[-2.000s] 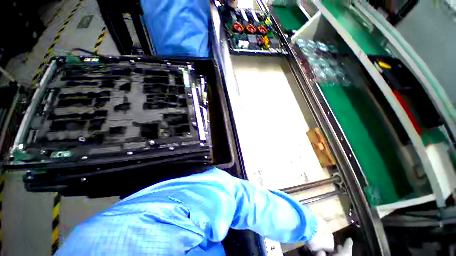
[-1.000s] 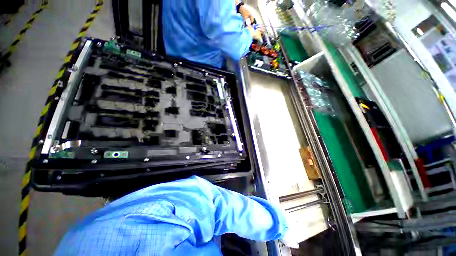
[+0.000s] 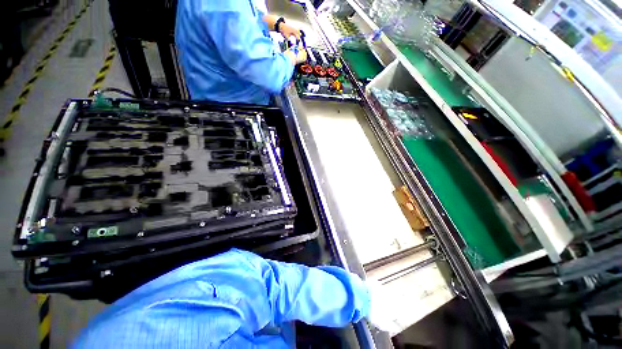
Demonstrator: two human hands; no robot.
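My left sleeve, light blue, reaches in from the bottom left toward the conveyor. My left hand (image 3: 385,310), in a white glove, is at the conveyor's near end; it is washed out against the pale bed, so its fingers and any hold are hidden. My right hand is out of the picture. A dark pallet (image 3: 164,163) with many cutouts and silvery side rails lies flat on other pallets in a black tote (image 3: 310,217) at the left. The pale conveyor bed (image 3: 348,163) runs between metal rails.
Farther up the conveyor, a green circuit board (image 3: 327,85) with reddish rings lies near another person in a blue smock (image 3: 232,51). A small brown box (image 3: 410,208) sits by the right rail. Green-matted shelves (image 3: 443,180) with clear plastic packs (image 3: 402,112) stand at the right.
The view has swung and shifted. My left hand now shows farther left, beside the near part of the bed. The other person's arms and hands have come into view at the board.
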